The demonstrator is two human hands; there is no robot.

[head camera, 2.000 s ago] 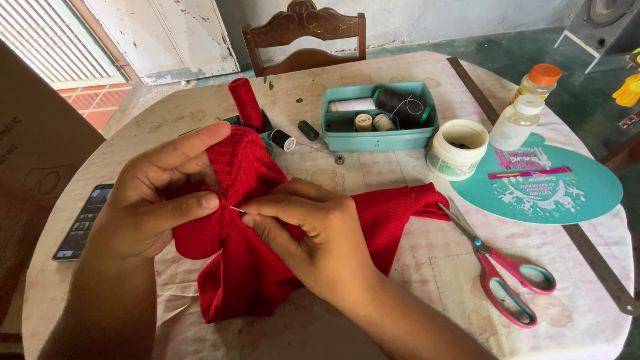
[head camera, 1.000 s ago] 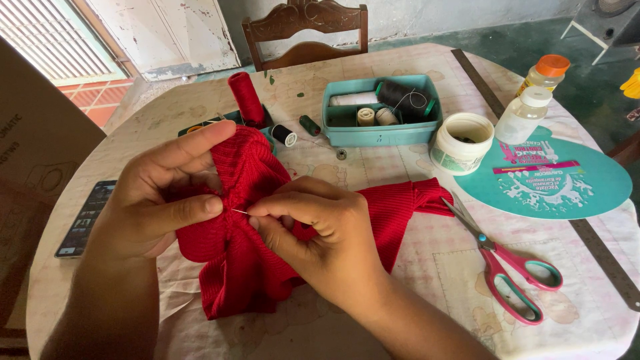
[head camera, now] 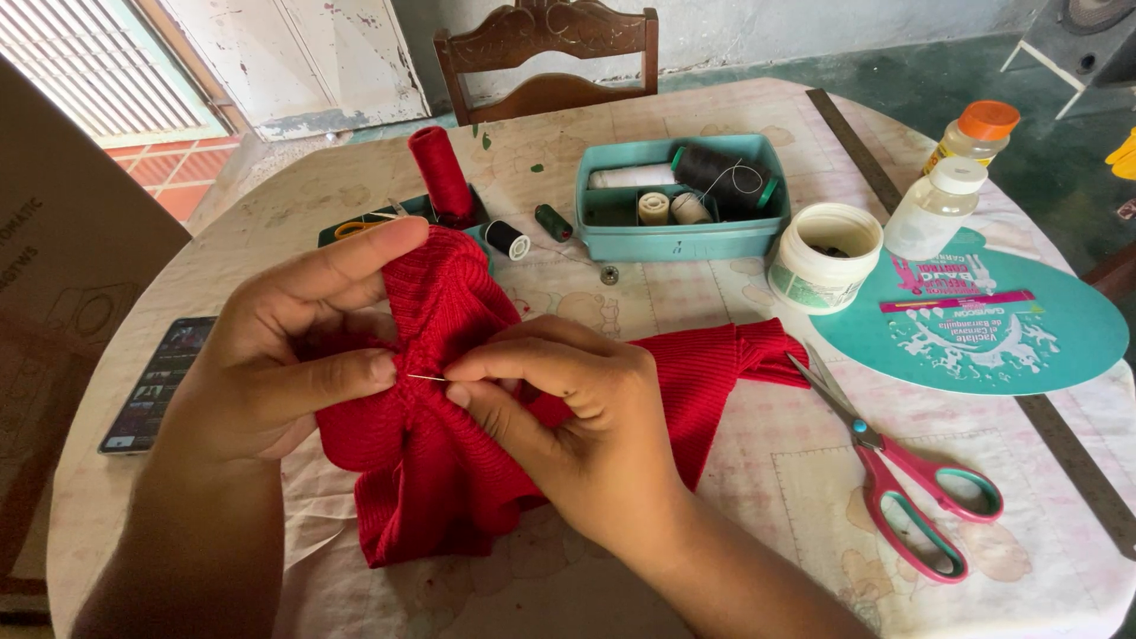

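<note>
A red ribbed knit garment (head camera: 453,328) lies bunched across the table, its upper part lifted in my left hand (head camera: 293,364), with the thumb pressing the folds. My right hand (head camera: 577,417) pinches a thin sewing needle (head camera: 426,377) between thumb and forefinger. The needle points left, its tip at the gathered fabric near my left thumb. A narrower end of the garment (head camera: 772,351) reaches right, next to the blades of open scissors with pink and teal handles (head camera: 919,497). Any thread on the needle cannot be made out.
Behind the garment stand a red thread cone (head camera: 439,173), a black thread spool (head camera: 507,240), a dark green spool (head camera: 554,223) and a teal box (head camera: 679,241) of threads. A white jar (head camera: 825,257), two bottles, a teal fan-shaped card (head camera: 976,355) and a metal ruler (head camera: 1074,475) are right; a phone (head camera: 160,386) is left.
The needle stays pinched in my right hand and the garment held in my left. Both hands have kept nearly the same place at the fabric.
</note>
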